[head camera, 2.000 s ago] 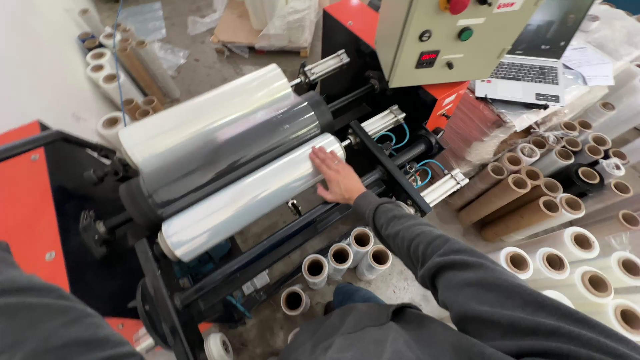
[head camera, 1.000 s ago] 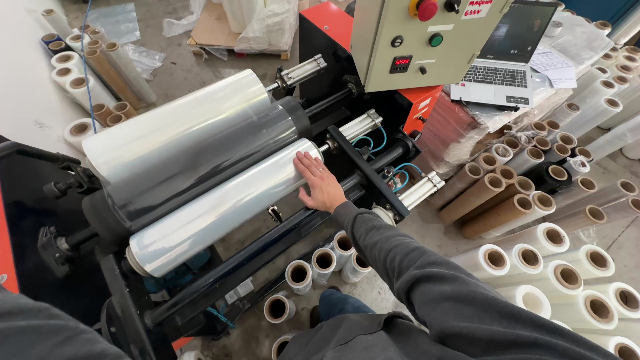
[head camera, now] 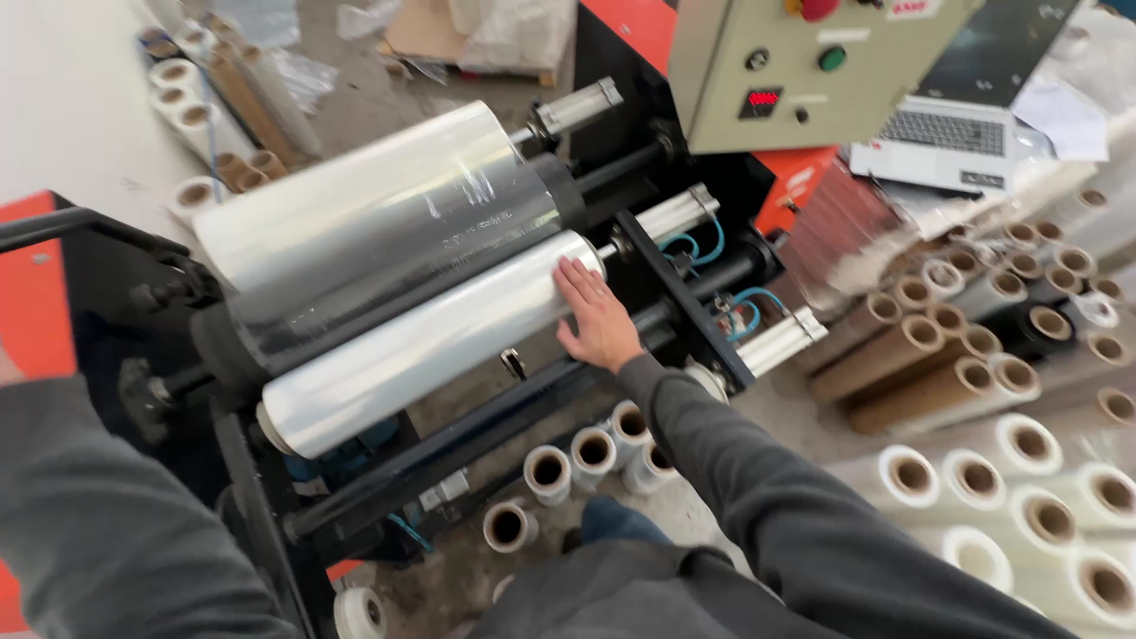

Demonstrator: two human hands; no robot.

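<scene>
My right hand [head camera: 596,315] lies flat, palm down, on the right end of the nearer roll of clear plastic film [head camera: 426,342], its fingers slightly spread and holding nothing. Behind that roll runs a black roller [head camera: 399,266], with film stretched over it from a larger film roll [head camera: 355,191] at the back. Pneumatic cylinders [head camera: 670,213] with blue air hoses sit at the rolls' right ends. At the far left edge my left forearm in a dark grey sleeve reaches forward; only a blurred bit of my left hand [head camera: 7,366] shows, so its fingers cannot be made out.
A control box [head camera: 808,89] with buttons and a red display stands at the upper right, beside a laptop [head camera: 941,142]. Many upright film rolls and cardboard cores [head camera: 923,333] crowd the right side. Several film rolls [head camera: 548,475] stand on the floor near my feet.
My right hand stays on the right end of the nearer roll. At the left edge, a bit of my left hand now shows, with the forearm reaching farther forward.
</scene>
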